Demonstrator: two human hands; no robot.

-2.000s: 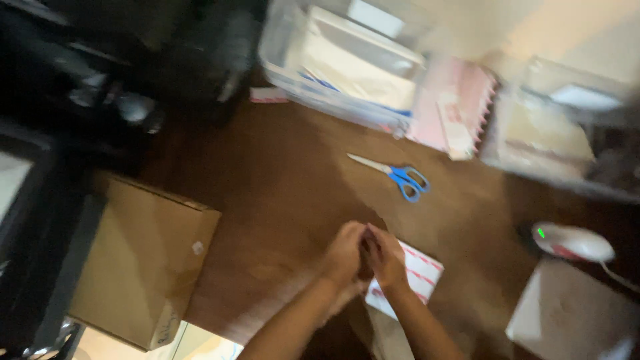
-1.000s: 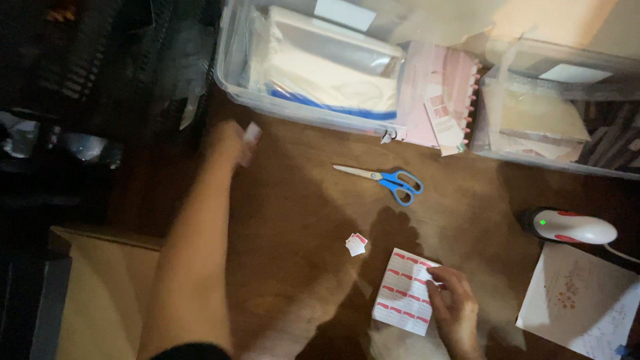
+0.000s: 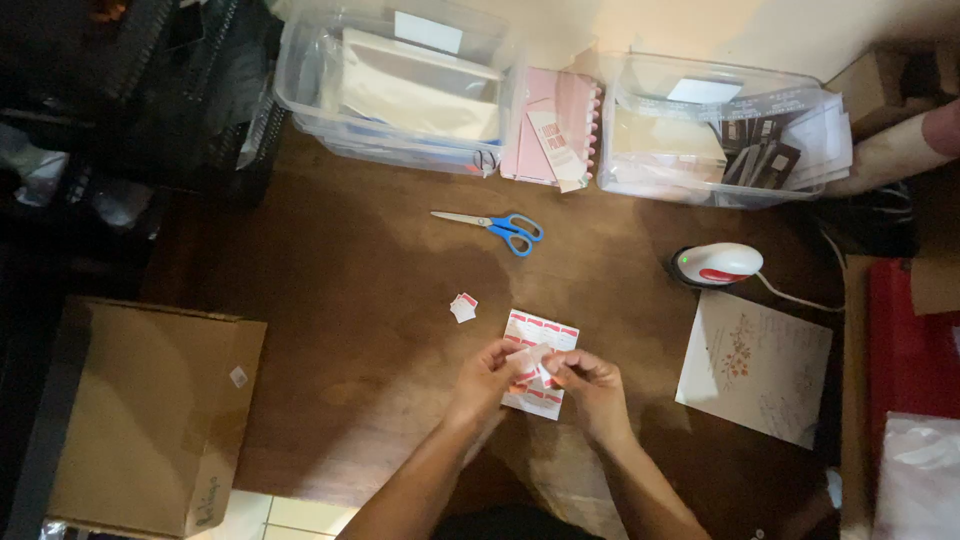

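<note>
My left hand (image 3: 486, 375) and my right hand (image 3: 589, 379) meet over a sheet of red-and-white labels (image 3: 544, 327) lying on the brown table. Between the left thumb and fingers is a small strip of labels (image 3: 529, 360). The right fingertips pinch a small red-and-white label (image 3: 549, 377) at the strip's right end; whether the two pieces are joined cannot be told. A little pile of small cut labels (image 3: 464, 307) rests up and left of the hands. Farther up lie blue-handled scissors (image 3: 491, 223), blades pointing left.
Two clear plastic bins (image 3: 405, 150) (image 3: 660, 184) stand at the back, with a pink notebook (image 3: 525, 142) between them. At right are a white-and-red handheld scanner (image 3: 720, 264) on a cable and a printed paper sheet (image 3: 754, 367). A cardboard box (image 3: 150, 412) sits at left.
My left hand has come from the table's upper left to the label sheet and now holds a small strip. My right hand has lifted to meet it and pinches a label.
</note>
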